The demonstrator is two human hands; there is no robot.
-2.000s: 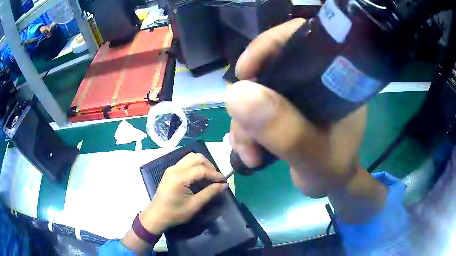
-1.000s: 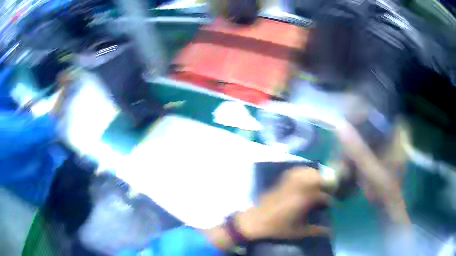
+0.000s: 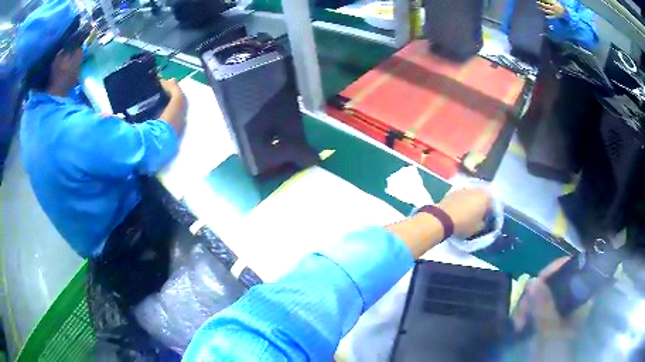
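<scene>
My left hand [image 3: 468, 212] reaches over the white-rimmed screw container [image 3: 498, 228]; its fingertips are inside the rim and hidden, so I cannot tell whether they hold anything. My right hand [image 3: 541, 305], blurred at the lower right, is shut on the electric screwdriver [image 3: 576, 283], a dark thick cylinder beside the housing. The black housing [image 3: 452, 318] lies flat on the white sheet [image 3: 318, 226] below the container, its slotted vent grille at the far end. Its near end is cut off by the picture's edge.
A black unit [image 3: 258, 113] stands on the bench at left centre. Red-orange padded boards [image 3: 435, 99] lie beyond the bench. More black units stand at the right. A person in blue [image 3: 85, 148] handles a black part at left. Crumpled white paper [image 3: 409, 185] lies beside the container. Plastic bags [image 3: 205, 283] hang at the near edge.
My left hand has left the housing and moved forward to the container. My right hand with the screwdriver has moved away from the housing's face to the lower right. The view has turned left.
</scene>
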